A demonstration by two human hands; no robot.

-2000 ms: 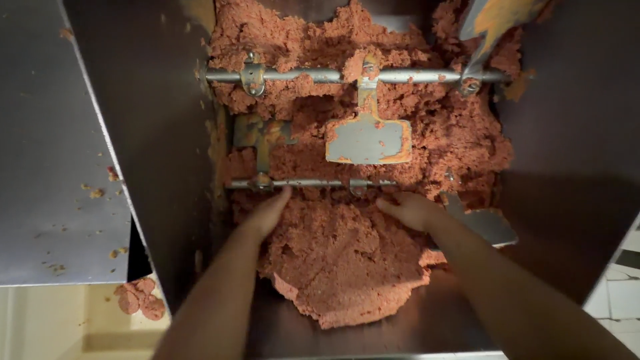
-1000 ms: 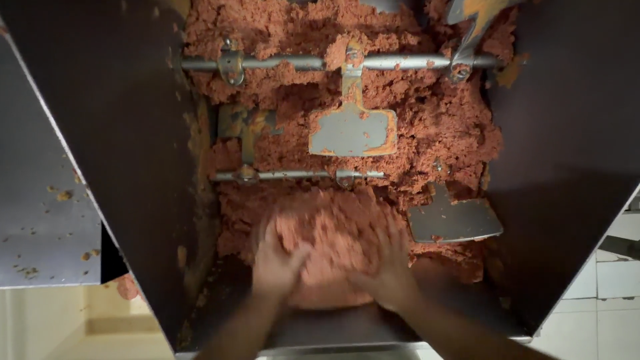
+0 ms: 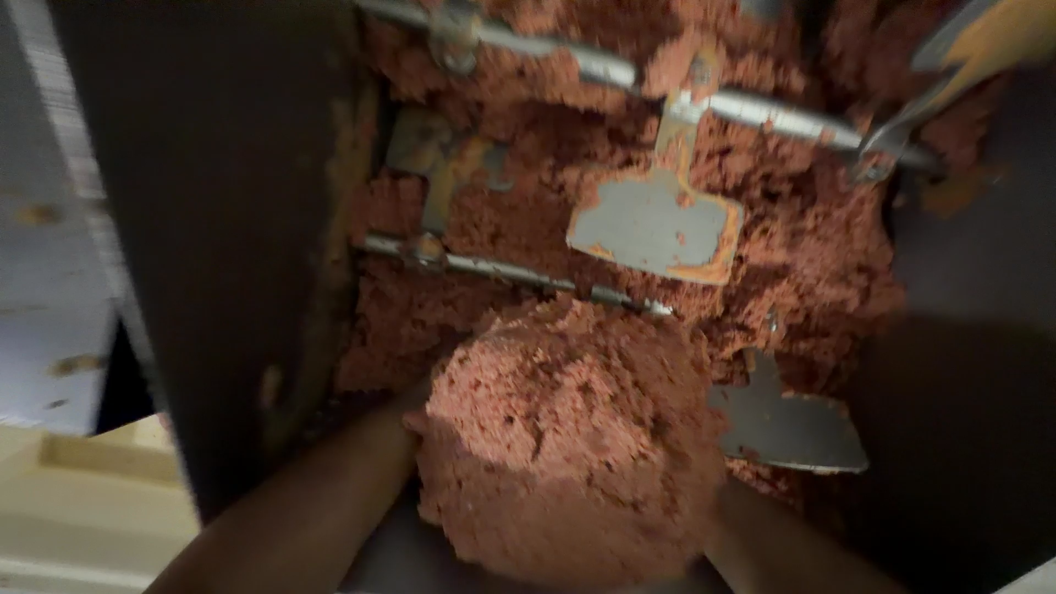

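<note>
A large lump of reddish ground meat-like mixture fills the lower middle of the view, raised in front of the shafts. My left forearm reaches to the lump's left side and my right forearm to its lower right. Both hands are hidden behind the lump, which rests between them. Behind it, more of the mixture lies crumbled in a metal mixer trough. A flat metal paddle hangs from the upper shaft. The lower shaft passes just above the lump.
A second paddle lies close to the lump's right side, and a smeared one stands at upper left. Dark trough walls rise at both sides. Outside, at left, are a spotted metal surface and a cream-coloured tray or ledge.
Both hands have gone from the lump's top and sides to behind it. The lump has come up nearer the camera. The view has tilted and moved closer.
</note>
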